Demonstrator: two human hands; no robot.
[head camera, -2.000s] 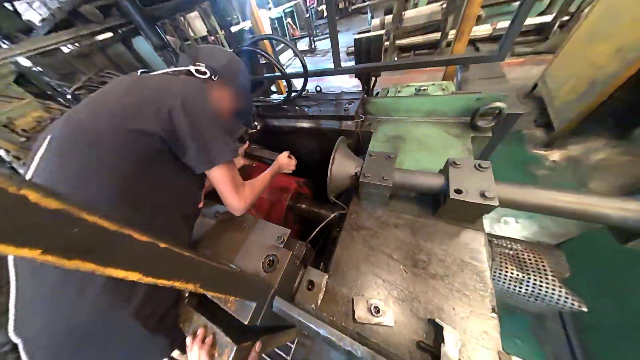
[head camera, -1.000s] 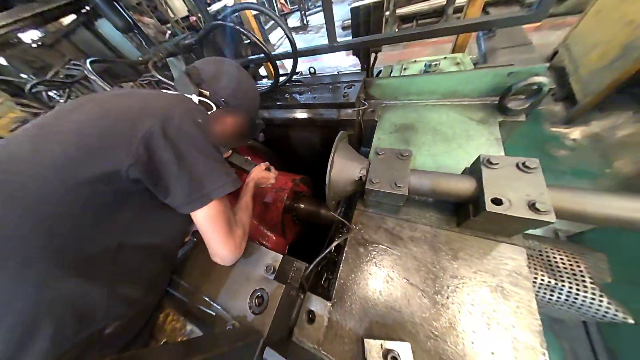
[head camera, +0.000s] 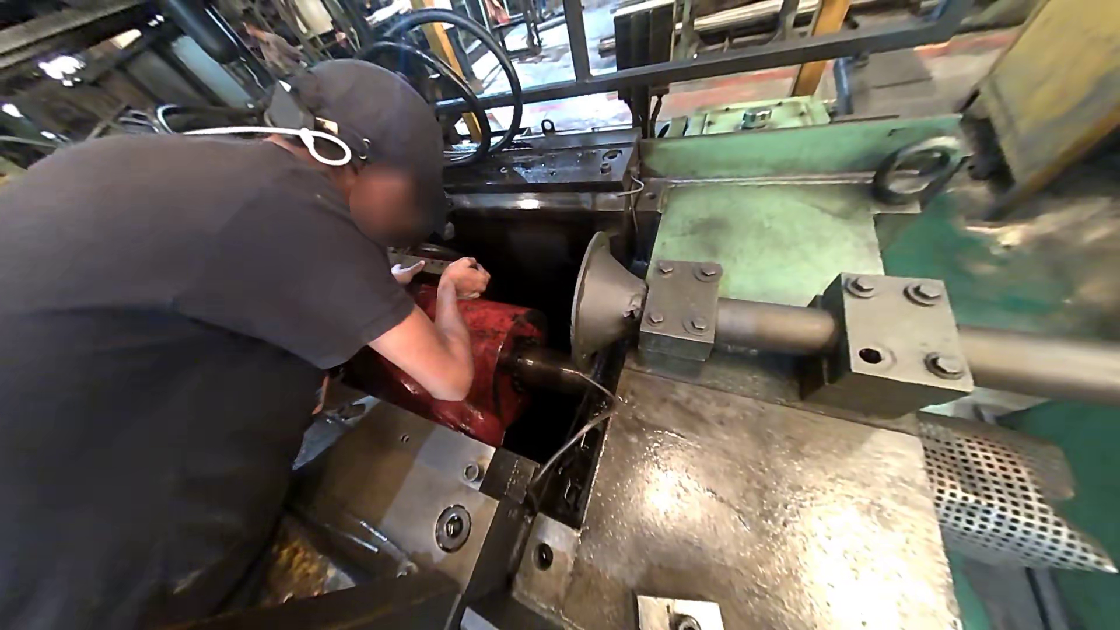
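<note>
Neither my left hand nor my right hand shows in the head view. A co-worker in a dark T-shirt and cap leans in from the left over a red metal machine part. The co-worker's hands are at a flat bar-like piece above that part; its kind is unclear. A dark oily shaft juts from the red part to the right. Near it, a flared metal cone sits at the end of a thick steel bar, which two bolted blocks clamp.
An oily steel machine bed fills the lower right, with a thin cable at its left edge. Beside it lies perforated sheet metal. Black hoses and a metal rail stand behind. A lifting ring is at the green frame.
The view has moved closer to the machine. A hand at the bottom edge two seconds ago is out of view. The co-worker bends lower over the red part.
</note>
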